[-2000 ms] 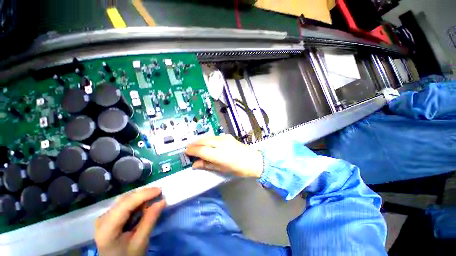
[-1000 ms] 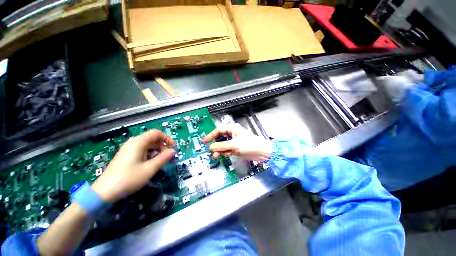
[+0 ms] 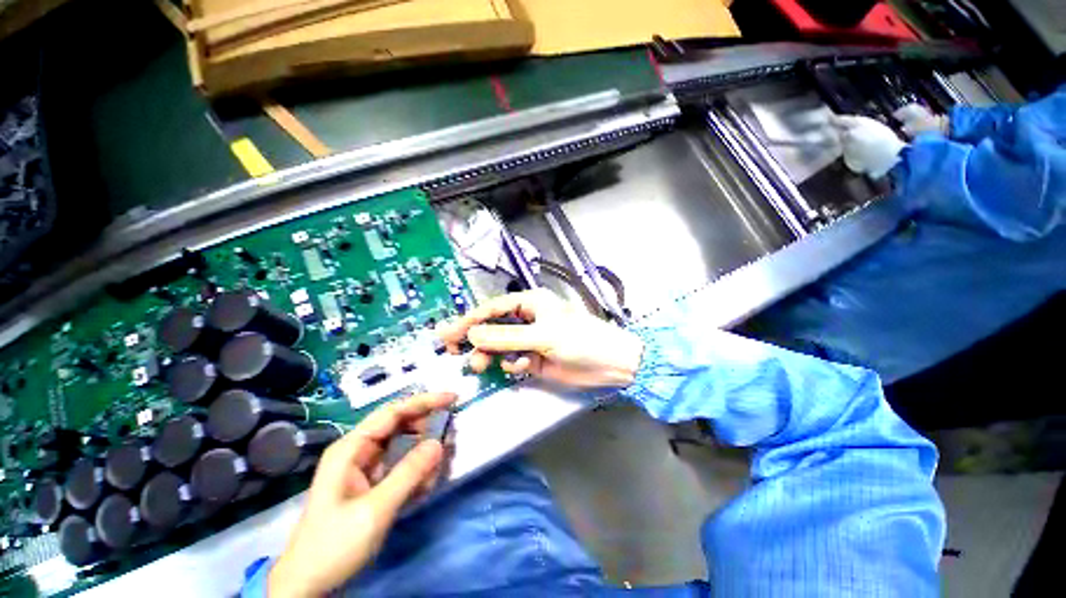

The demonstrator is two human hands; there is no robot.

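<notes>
A large green circuit board [image 3: 339, 240] lies between the rails, with a cluster of black capacitors [image 3: 246, 356] on it. My left hand [image 3: 380, 485] is over the near rail at the board's near right edge. It holds a small dark flat part [image 3: 440, 423] between thumb and fingers. My right hand [image 3: 549, 339] is over the board's right end, thumb and fingers close together, with something small and dark at the fingers; what it is cannot be told. A white-marked area [image 3: 403, 364] with small dark parts lies between the hands.
The silver near rail [image 3: 748, 280] runs along the front. Behind the far rail [image 3: 514, 140] are a shallow cardboard box [image 3: 351, 53], a cardboard sheet [image 3: 631, 21] and a dark parts bin [image 3: 23, 175]. A red tray [image 3: 848, 21] is at back right. A neighbouring worker's white-gloved hand [image 3: 871, 146] is at right.
My left hand has moved from over the capacitors to the near rail, uncovering them. My right hand stays near the board's right end. The view has tilted down, and the neighbour's gloved hands have moved.
</notes>
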